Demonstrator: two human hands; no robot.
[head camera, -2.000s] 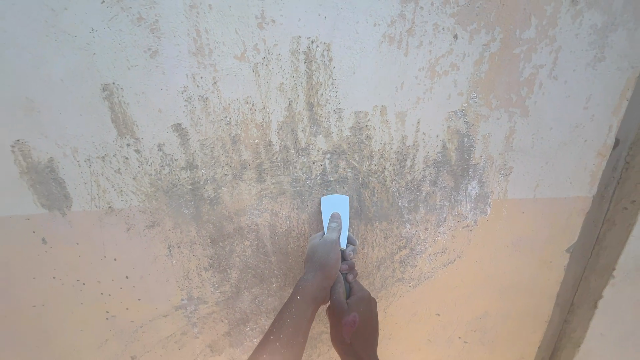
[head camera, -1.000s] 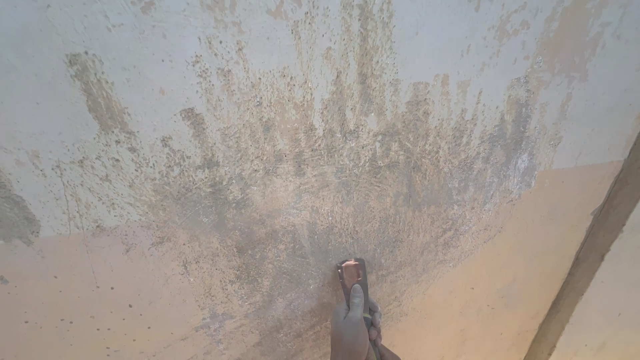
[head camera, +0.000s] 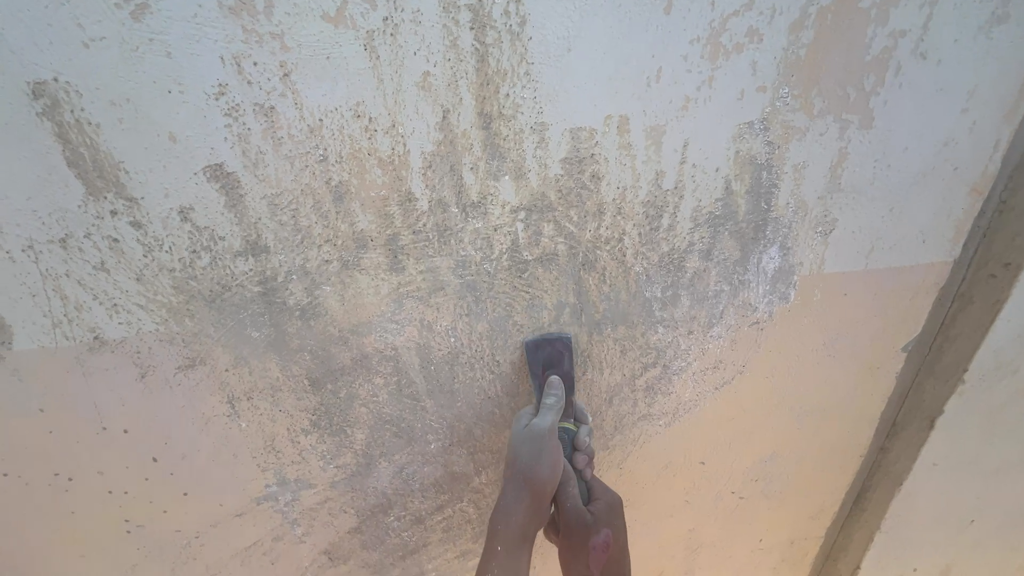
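A putty knife (head camera: 552, 356) with a wide metal blade meets the scraped, patchy wall (head camera: 448, 304) near the middle of the view. My left hand (head camera: 540, 448) grips it at the neck, its thumb lying on the lower blade and its fingers curled round the dark handle (head camera: 568, 436) with a yellow band. Lower down, my right hand (head camera: 588, 512) is closed on the end of the handle. Around the blade the wall shows grey and brown worn streaks. Part of the handle is hidden by my hands.
White paint (head camera: 640, 64) covers the upper wall, with peeling patches at the upper right. Orange-tan paint (head camera: 736, 480) covers the lower part. A grey-brown strip (head camera: 920, 384) runs diagonally down the right side, with more pale surface beyond it.
One second ago the putty knife was lower in the view; now it is higher, against the wall, with its blade plainly visible. Its blade looked bright two seconds ago and looks dark now.
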